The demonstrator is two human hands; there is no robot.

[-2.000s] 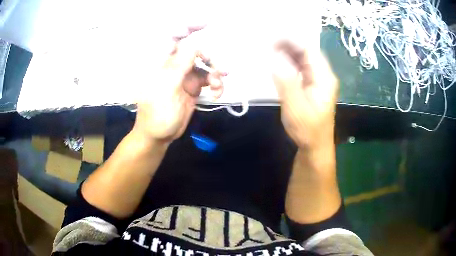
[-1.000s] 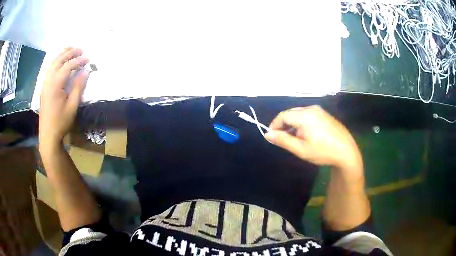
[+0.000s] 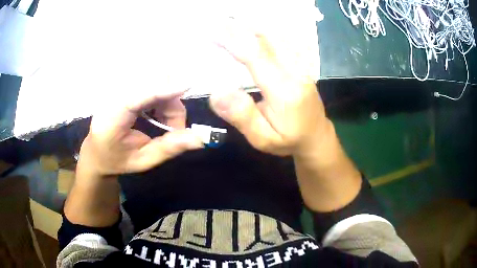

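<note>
My left hand [image 3: 136, 133] is left of centre at the front edge of the white sheet stack [image 3: 131, 52]. It holds a white USB cable [image 3: 159, 124] between thumb and fingers. The cable's plug [image 3: 213, 136] points right past the thumb tip. My right hand [image 3: 277, 99] is just right of the plug, partly over the stack, with fingers spread and overexposed. I see nothing in it, and it does not touch the plug.
A loose pile of white cables [image 3: 429, 23] lies on the green bench [image 3: 366, 57] at the upper right. One cord end hangs over the bench edge. Brown carton flaps [image 3: 46, 217] show at the lower left, below the bench.
My left hand has come from the far left of the stack to the centre and now holds the cable by its plug. My right hand has moved up and left and no longer holds the cable.
</note>
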